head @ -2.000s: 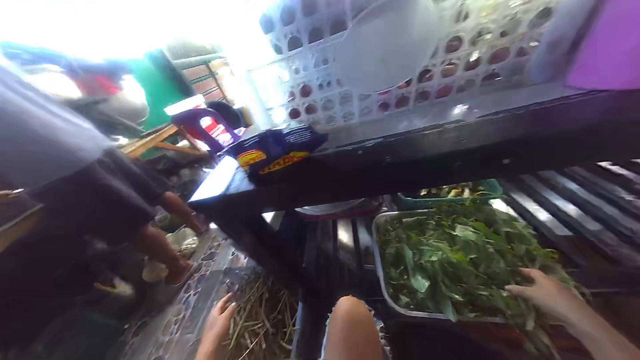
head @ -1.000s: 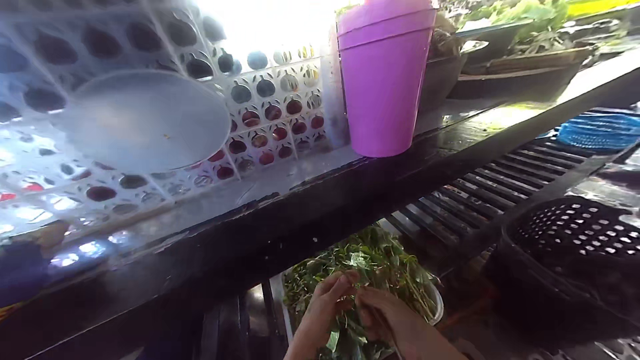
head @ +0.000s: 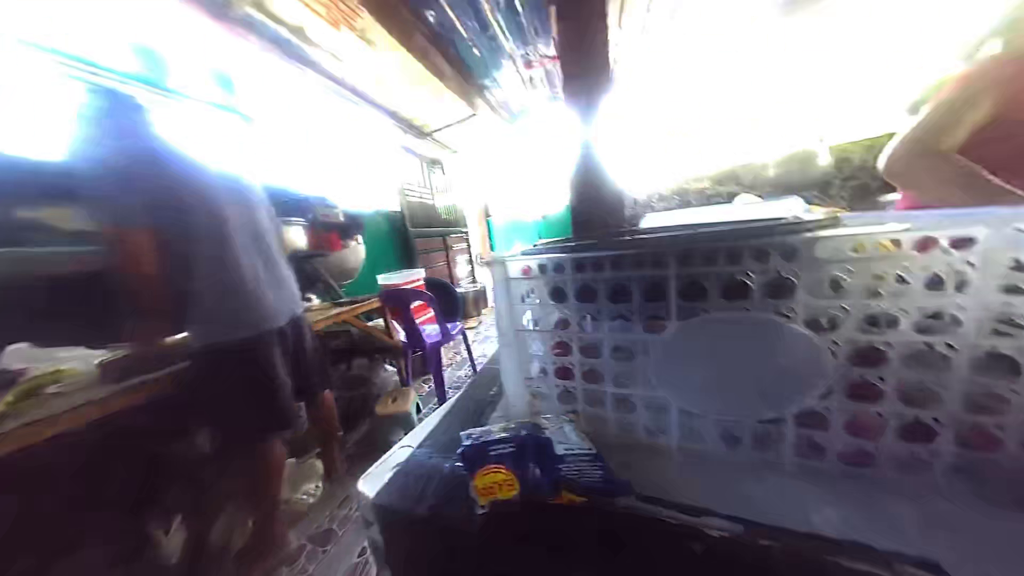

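Note:
Neither my left hand nor my right hand shows in the head view; both are outside the frame. A white perforated plastic crate (head: 744, 360) stands on a dark table top, with round reddish produce partly visible through its holes. At the near left corner of that table lies a crumpled dark blue plastic packet (head: 512, 464) with a yellow mark and writing. The leafy greens are out of view.
A person (head: 232, 264) in a grey shirt and dark shorts stands blurred at the left beside a wooden table (head: 96, 408). A purple plastic chair (head: 424, 328) holds a red container. Another person's arm (head: 952, 128) shows at the upper right.
My view has swung up and left, away from the greens. Both my hands, which were together over the leaves one second ago, have left the frame.

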